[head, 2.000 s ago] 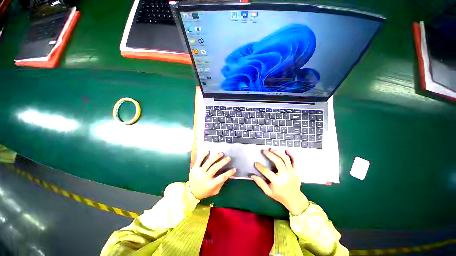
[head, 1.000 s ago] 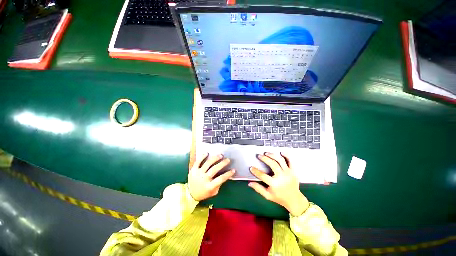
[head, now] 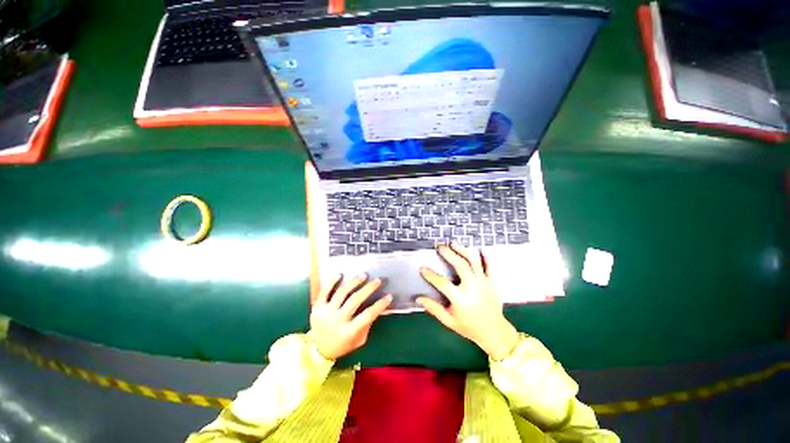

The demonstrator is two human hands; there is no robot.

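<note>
An open silver-grey laptop [head: 520, 268] stands in front of me on an orange-edged base with a white edge. Its screen [head: 329, 130] shows a blue swirl with a white window [head: 429, 105] over it. Its keyboard [head: 424, 216] is dark. My left hand [head: 346, 320] rests with spread fingers at the left part of the touchpad and the front edge, holding nothing. My right hand [head: 468, 298] lies with spread fingers on the right part of the touchpad [head: 403, 275], its upper fingertips near the bottom key row. It holds nothing.
A yellow tape roll [head: 186, 220] lies left of the laptop on the green bench [head: 95, 208]. A small white block [head: 598, 266] lies to the right. Other laptops on orange-edged bases stand at the back left [head: 208, 82], far left [head: 22, 108] and back right [head: 719, 73].
The white window has appeared on the screen since the oldest frame. My right fingers have moved up slightly toward the keys. The view has shifted, so the laptop and other things sit further left.
</note>
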